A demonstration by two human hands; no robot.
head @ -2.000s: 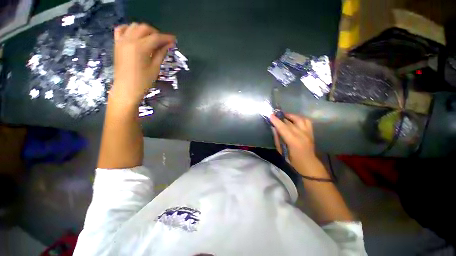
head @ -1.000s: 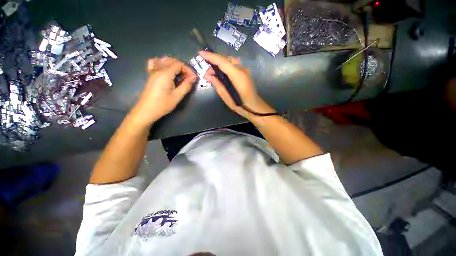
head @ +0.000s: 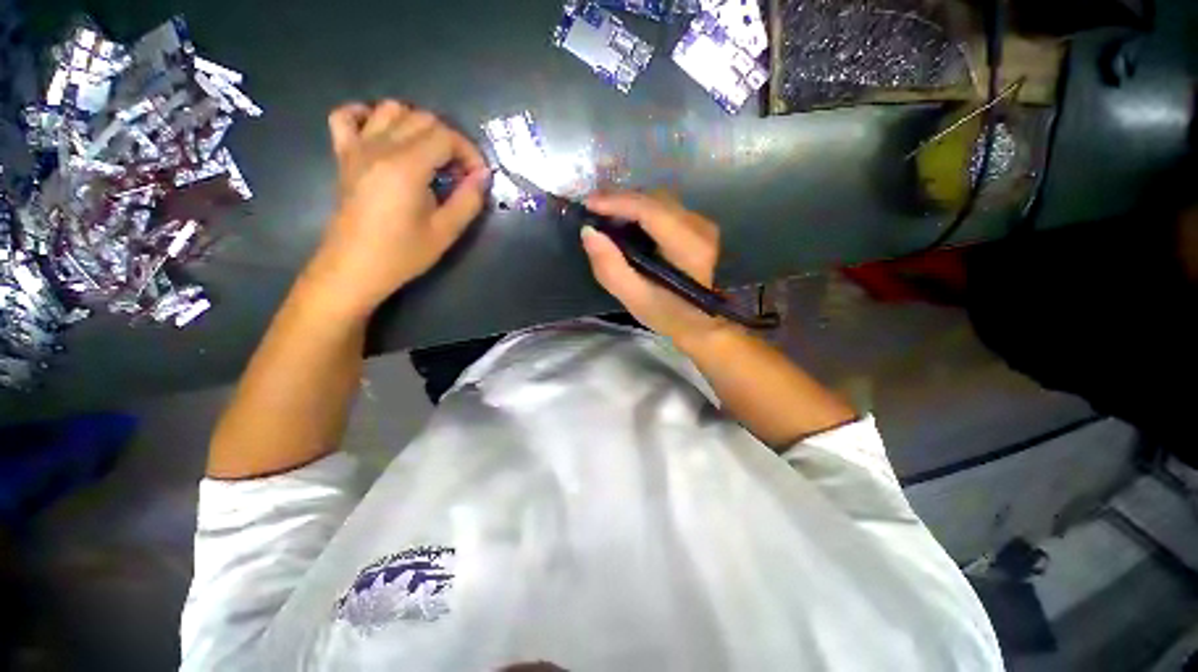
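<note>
My right hand [head: 657, 263] holds the black soldering iron [head: 664, 273], its thin tip pointing left at a small white circuit board [head: 516, 142] on the bench. My left hand [head: 407, 184] is at the board's left edge, thumb and fingertips pinched together at its lower left corner. A small dark thing shows between those fingers; I cannot tell what it is. Several white and blue circuit boards [head: 716, 59] lie up and to the right. A heap of small whitish board assemblies [head: 125, 171] with reddish wires lies at the left.
The brown tray [head: 1051, 79] with grey bits stands at the upper right. The solder spool [head: 988, 151] lies below it, beside a black cord. The dark green bench's front edge runs just before my body. A dark shape, perhaps a person, is at the far right.
The board has come down beside my left hand, on the bench. My right hand has moved right and down, and the iron now points left instead of up. Earlier my left hand was over the heap.
</note>
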